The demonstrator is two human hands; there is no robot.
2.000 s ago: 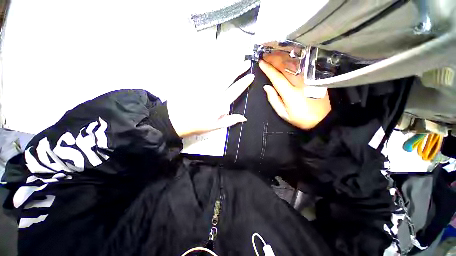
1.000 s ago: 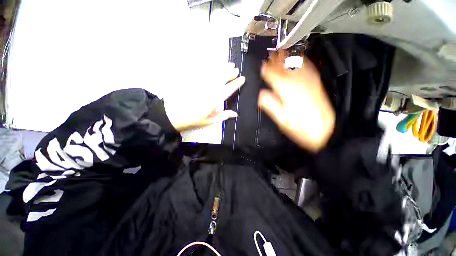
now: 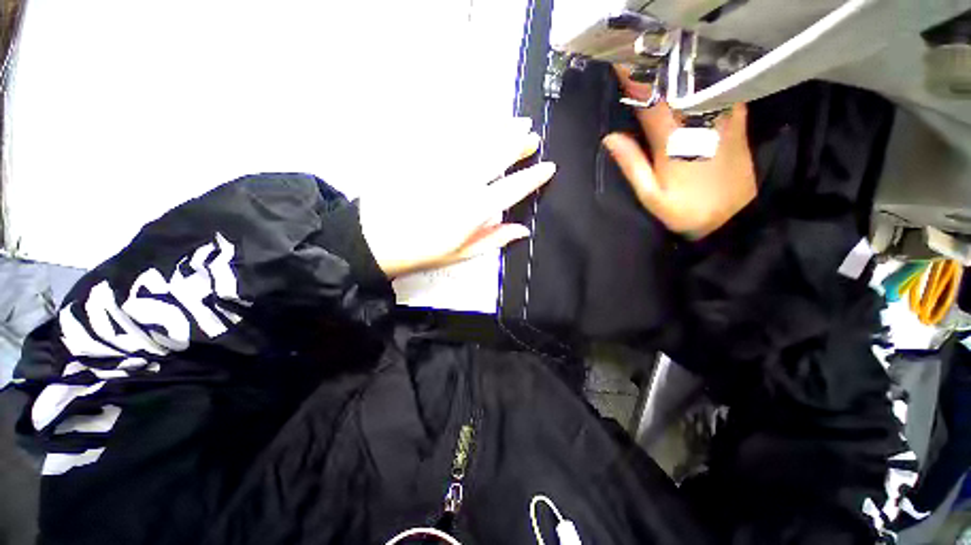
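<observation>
A black garment panel (image 3: pixel 586 245) lies on the white machine table, with a pale stitch line along its left edge. The edge runs up past the presser foot (image 3: pixel 555 75) to the top of the picture. My left hand (image 3: pixel 458 218), washed out by glare, lies flat with its fingertips on the stitched edge, fingers apart. My right hand (image 3: pixel 692 176) lies flat on the panel just right of the foot, thumb spread. Its fingertips are partly hidden under the machine head (image 3: pixel 788 53).
Scissors with orange-yellow handles (image 3: pixel 934 293) lie at the right, beside something teal. More dark cloth (image 3: pixel 825 138) lies under the machine arm. Grey cloth (image 3: pixel 27 303) shows at the far left. A metal bar (image 3: pixel 652 394) shows below the table's front edge.
The panel's stitched edge now reaches farther up beyond the foot. My right hand moved back and blurred, then returned forward flat onto the cloth. My left hand stays at the edge.
</observation>
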